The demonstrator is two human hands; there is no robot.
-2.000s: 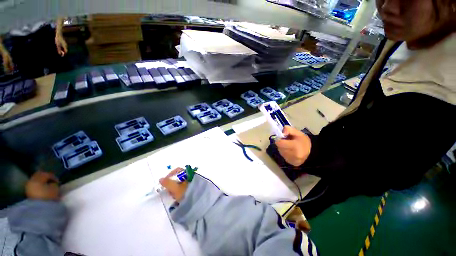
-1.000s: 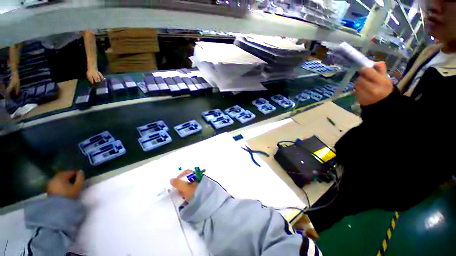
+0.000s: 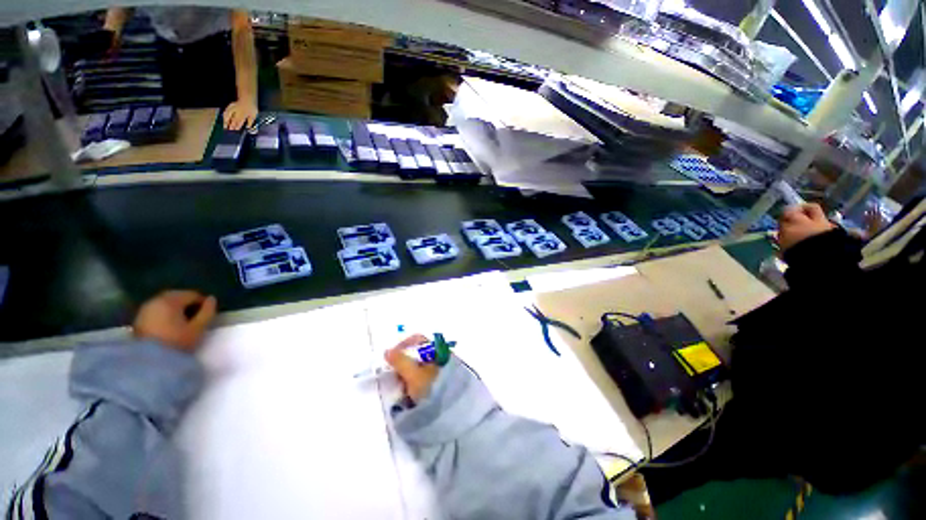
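Observation:
My right hand (image 3: 414,368) is closed around the dispensing syringe (image 3: 378,372), its clear tip pointing left over the white paper sheet (image 3: 274,406). The green cap shows at the syringe's rear, beside the thumb side of the hand. My left hand (image 3: 175,319) rests at the bench edge by the conveyor belt, fingers curled with a gap between thumb and fingers, and nothing visible in it. Light-blue plastic housings (image 3: 274,266) lie on the belt beyond, mostly in pairs. A small blue part (image 3: 401,328) lies on the paper just beyond my right hand.
Pliers (image 3: 551,329) lie open right of the paper. A black controller box (image 3: 660,361) with a yellow label and cables sits further right. A person in black stands at the right, a raised hand (image 3: 802,223) holding something pale. Another person's hand (image 3: 240,114) touches dark blocks across the belt.
The view has shifted, so the bench appears further right. The person at the right has moved away with the held item. My right hand still holds the syringe; my left stays at the belt edge.

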